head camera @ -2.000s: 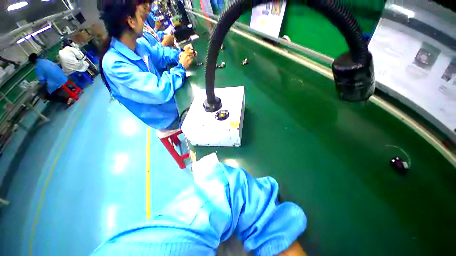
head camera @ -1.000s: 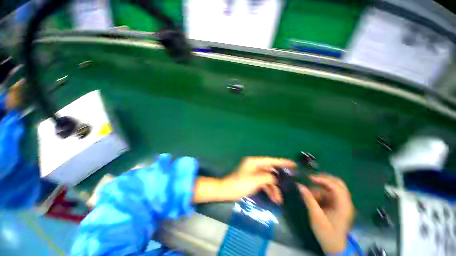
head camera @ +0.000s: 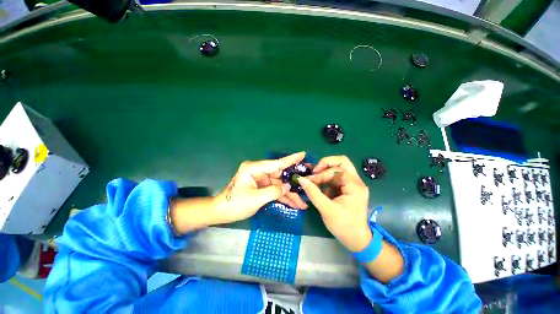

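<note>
A small round black unit (head camera: 296, 174) is held at the centre, above the blue work pad (head camera: 271, 248). My left hand (head camera: 248, 189) grips its left side between thumb and fingers. My right hand (head camera: 339, 199), with a blue strap at the wrist, has thumb and forefinger on the unit's right side, at a small yellowish-green spot; whether that is a separate part I cannot tell. Other round black units lie to the right, one (head camera: 333, 133) just beyond my right hand and another (head camera: 373, 167) beside it. Small legged parts (head camera: 403, 135) lie in a loose cluster further right.
A white tray (head camera: 466, 245) with rows of black legged parts is at right. Above it are a dark-blue pad (head camera: 488, 137) and a crumpled white cloth or bag (head camera: 471, 103). A white equipment box (head camera: 52, 178) stands at left. A black nozzle (head camera: 109, 7) hangs top left.
The view has swung right and down from the neighbouring worker to the bench. Both hands, blurred a second ago, are now close together on the round unit. The tray is fully in view.
</note>
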